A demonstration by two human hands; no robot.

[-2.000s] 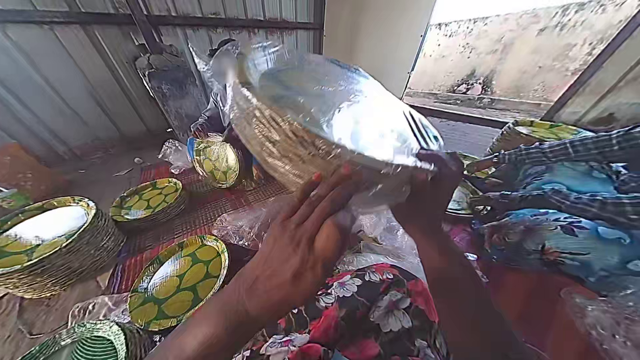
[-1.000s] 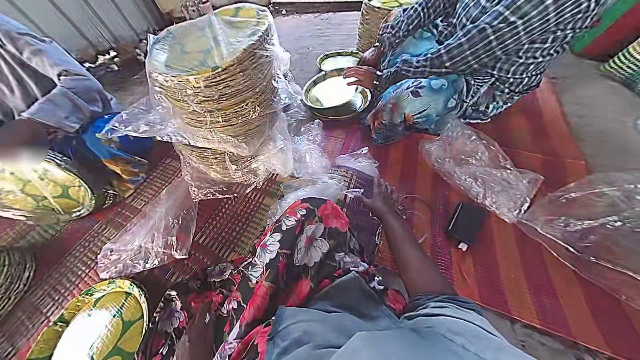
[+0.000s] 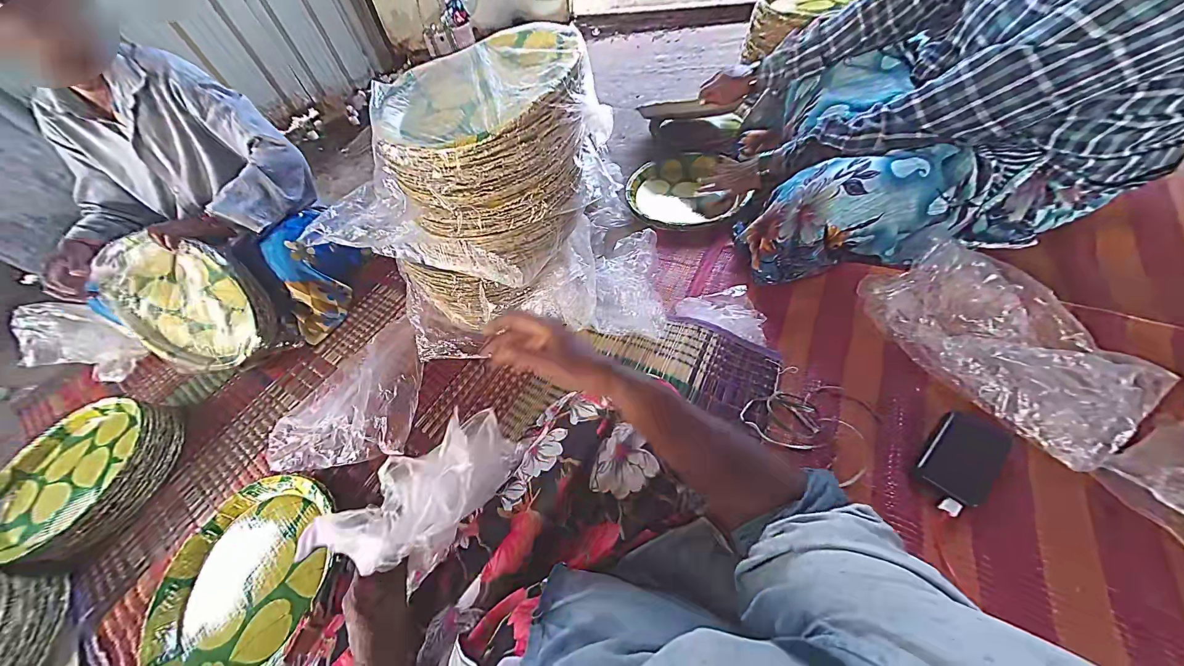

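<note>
A tall stack of round plates point(image 3: 490, 176), green and yellow on top with woven-looking sides, stands wrapped in clear plastic in front of me. My right hand point(image 3: 536, 347) is by the foot of this stack, slightly blurred, with loosely bent fingers and nothing seen in them. Low at the left, my left hand point(image 3: 375, 592) is mostly hidden by a crumpled clear plastic bag point(image 3: 421, 504) that stands up from it. Left of that hand lies a green and yellow plate point(image 3: 245, 578). Another clear bag point(image 3: 356, 412) lies on the mat between plate and wrapped stack.
At left, a person point(image 3: 176, 157) holds a plastic-covered plate stack point(image 3: 185, 301); another plate stack point(image 3: 83, 472) is below. At right, a person in checked sleeves point(image 3: 971, 102) touches a plate point(image 3: 689, 190). A black box-shaped device point(image 3: 962, 458), loose cord point(image 3: 795, 416) and plastic point(image 3: 1008, 342) lie on the mat.
Two seconds ago both my hands held a plastic-wrapped plate stack up. Since one second ago, my right hand has moved left to the tall stack's foot, and crumpled plastic has appeared at my left hand.
</note>
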